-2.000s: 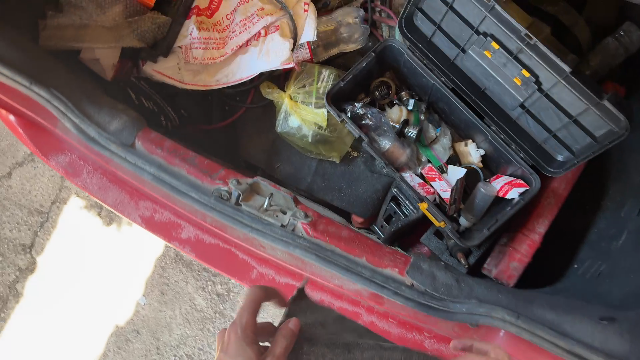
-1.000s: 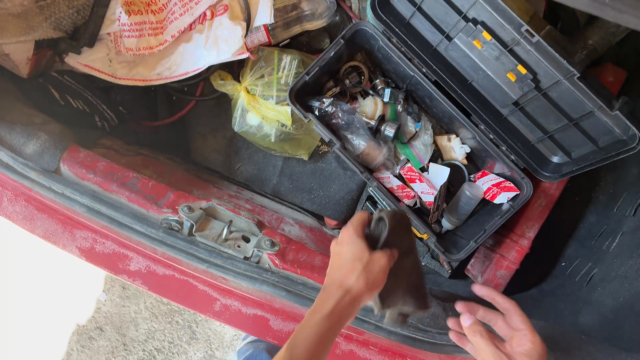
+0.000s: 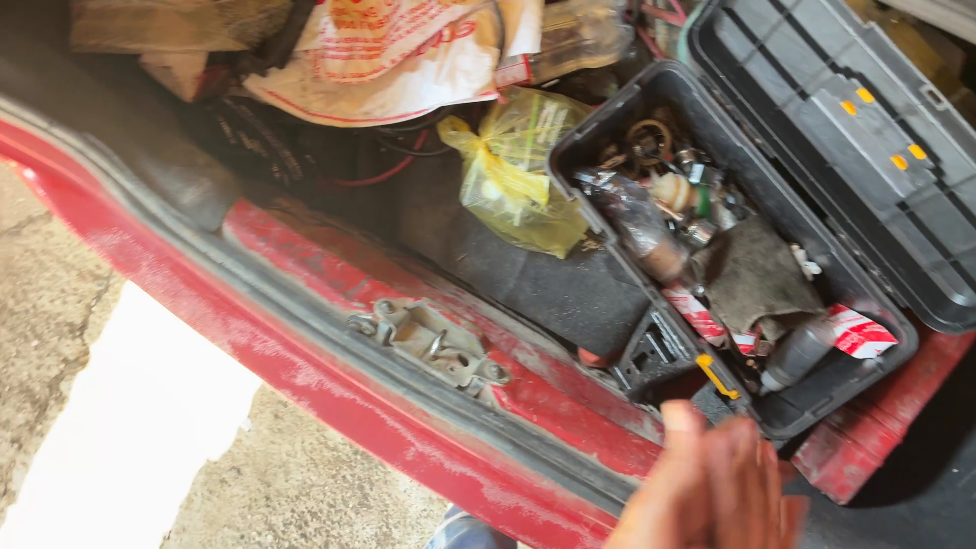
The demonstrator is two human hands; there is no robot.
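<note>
Blurred at the bottom edge, my left hand [image 3: 667,484] is raised with its fingers extended and holds nothing visible. Close against it on the right is what looks like my right hand [image 3: 743,476], also blurred, with straight fingers and nothing visible in it; where the two meet is unclear. Just beyond them stands a black plastic toolbox [image 3: 888,362] with its lid [image 3: 877,145] open. A dirty grey-brown cloth [image 3: 759,278] lies inside on small parts, beside a grey tube or bottle [image 3: 799,354] and a red-and-white wrapper piece [image 3: 862,332].
A knotted yellow plastic bag [image 3: 526,183] sits left of the toolbox. Behind it lie a printed white sack [image 3: 396,61] and cables. The red car body's sill, with a black rubber seal [image 3: 320,328] and metal latch [image 3: 435,343], crosses the foreground.
The cloth, held by my left hand one second ago, is now in the toolbox, released. My hands have come together near the toolbox's front corner.
</note>
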